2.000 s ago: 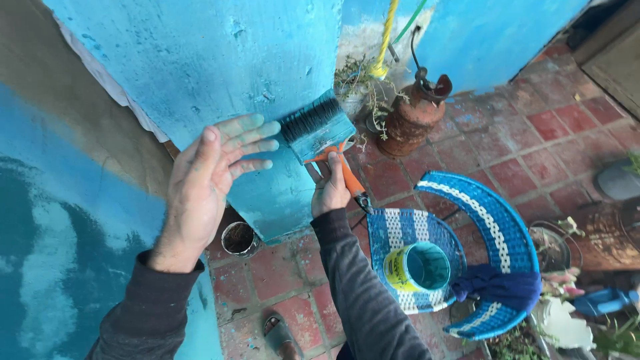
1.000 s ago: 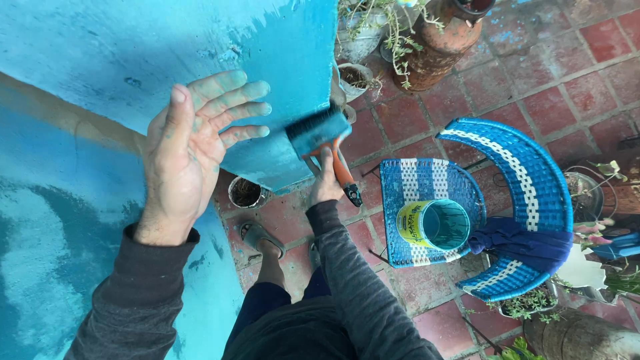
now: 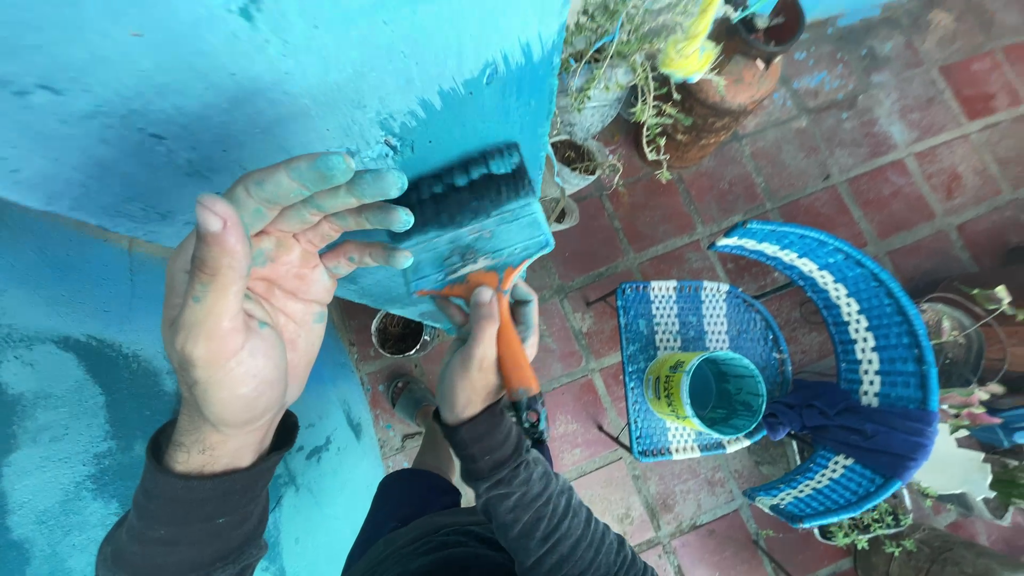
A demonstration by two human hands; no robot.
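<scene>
My left hand (image 3: pixel 264 296) is raised palm up with paint-stained fingers spread, holding nothing, just left of the bristles. My right hand (image 3: pixel 480 352) grips a wide paintbrush (image 3: pixel 480 232) by its orange handle; the dark bristles point up and left over the blue painted wall (image 3: pixel 264 88). Whether the bristles touch the wall cannot be told. Fresher, darker blue paint (image 3: pixel 496 104) with a ragged edge covers the wall beyond the brush. A yellow-labelled paint bucket (image 3: pixel 724 392), coated blue inside, stands on the seat of a blue and white woven chair (image 3: pixel 640 312).
A dark blue cloth (image 3: pixel 856 428) is tied around the chair's backrest. Potted plants (image 3: pixel 592 88) and a rusty gas cylinder (image 3: pixel 712 88) stand beyond the wall's edge. A small pot of soil (image 3: pixel 398 332) sits near my foot (image 3: pixel 412 396) on the red tile floor (image 3: pixel 584 416).
The brush, lower and clear of my left fingers one second ago, is now up beside them with its bristles over the wall. My left hand stays raised and spread.
</scene>
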